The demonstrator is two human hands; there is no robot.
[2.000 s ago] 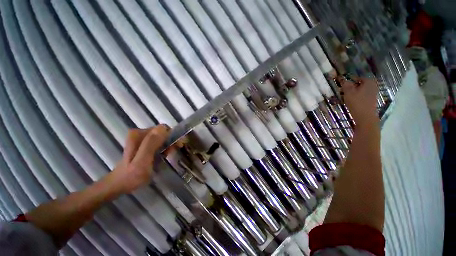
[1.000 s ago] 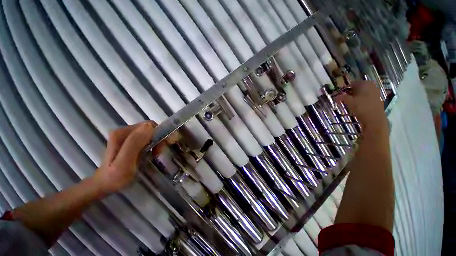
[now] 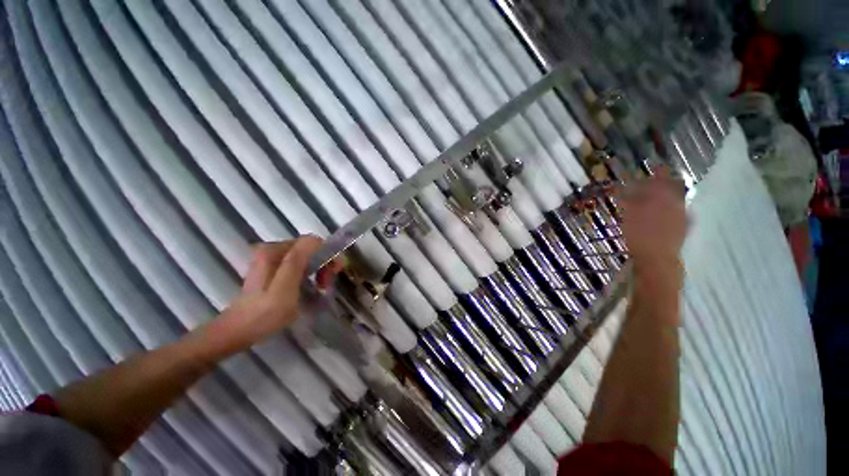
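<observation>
A long wire tray with a flat grey metal rim [image 3: 456, 149] lies slantwise over white-sleeved tubes [image 3: 251, 112]. Bare shiny tube ends [image 3: 475, 330] show below the white sleeves inside the tray's outline. Small chrome fittings [image 3: 396, 223] lie loose in the tray, with more [image 3: 489, 195] further right. My left hand [image 3: 279, 279] is bare and closed around the tray's near left corner. My right hand [image 3: 653, 218] is bare and blurred at the tray's right end, among small fittings; whether it holds one cannot be told.
A blurred heap of metal parts [image 3: 624, 56] fills the top right. More shiny fittings [image 3: 358, 442] lie at the bottom centre. White-sleeved tubes [image 3: 745, 325] also run down the right side. A person in pale clothing [image 3: 777, 153] is at the right edge.
The view has shifted slightly. My right hand has moved a little left and down in the picture and is more blurred. My left hand keeps its hold on the tray corner.
</observation>
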